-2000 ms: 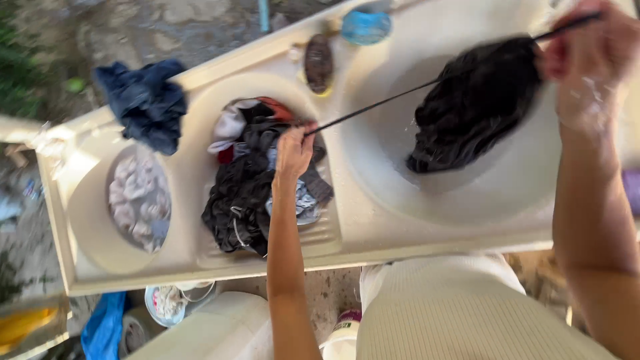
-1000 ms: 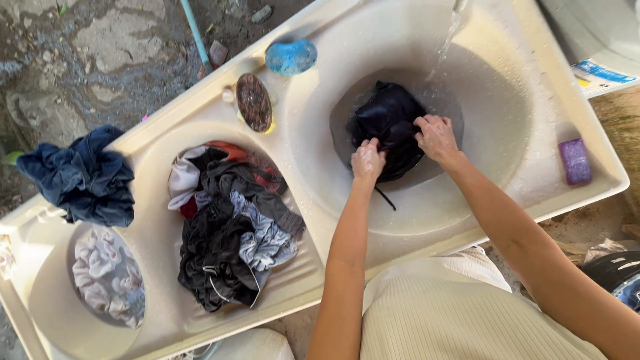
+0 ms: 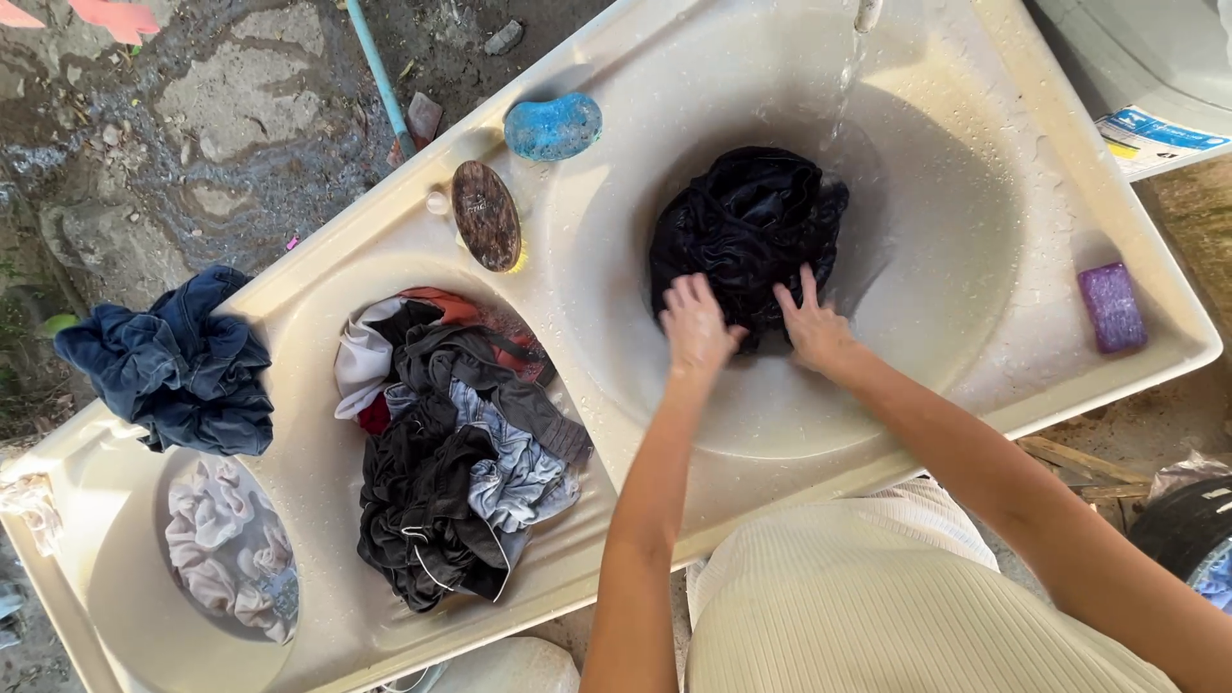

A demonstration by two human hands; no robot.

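Note:
A wet black garment [image 3: 746, 231] lies bunched in the large round basin [image 3: 943, 318] of a cream laundry sink. My left hand [image 3: 699, 327] rests spread on the garment's near left edge, slightly blurred. At its near right edge, the fingertips of my right hand [image 3: 813, 322] touch the cloth, thumb and fingers apart. Neither hand grips it. Water runs from a tap [image 3: 867, 14] at the basin's far side. The middle basin holds a pile of black, grey and light blue clothes [image 3: 452, 462].
A wooden scrub brush [image 3: 487, 217] and a blue soap bar [image 3: 553, 127] lie on the far ledge, a purple soap bar [image 3: 1113, 306] at the right. Dark blue jeans [image 3: 178, 361] hang over the left rim. Pale clothes [image 3: 231, 553] soak in the small basin.
Two seconds ago my hands held the black garment up, stretched by a cord; a second ago it was down in the basin under them. Now it lies more spread out, with my hands at its near edge.

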